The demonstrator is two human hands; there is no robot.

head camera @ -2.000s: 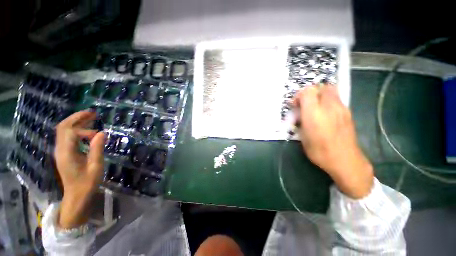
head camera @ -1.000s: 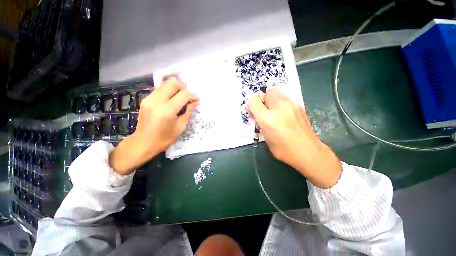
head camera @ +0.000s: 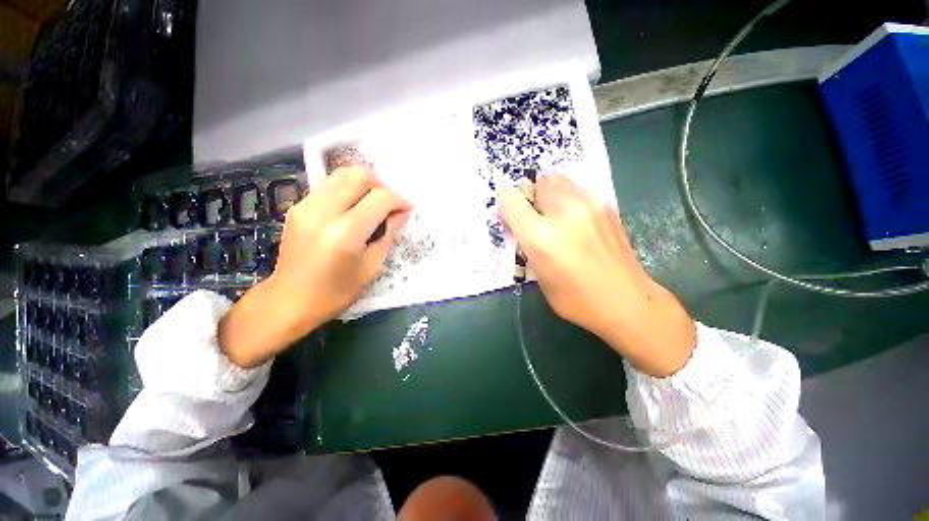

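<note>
My left hand [head camera: 331,239] is over the left part of the white tray [head camera: 438,153], its fingers closed around a small black housing [head camera: 378,231], mostly hidden. My right hand [head camera: 576,244] holds a slim suction pen [head camera: 521,267] at the tray's right section, its tip hidden by the fingers. Small black parts [head camera: 530,127] are spread in that right section. Fine grey-brown parts [head camera: 410,254] lie in the left section beside my left hand.
Clear blister trays with black housings [head camera: 244,204] stand at the left. A small whitish pile [head camera: 411,344] lies on the green mat [head camera: 469,382]. An air hose [head camera: 688,173] loops near a blue box [head camera: 881,132] at the right. A pale sheet [head camera: 397,61] is behind the tray.
My left hand has moved from the blister tray to the white tray and now holds a housing. The view has shifted right. Over the last second both hands have barely moved.
</note>
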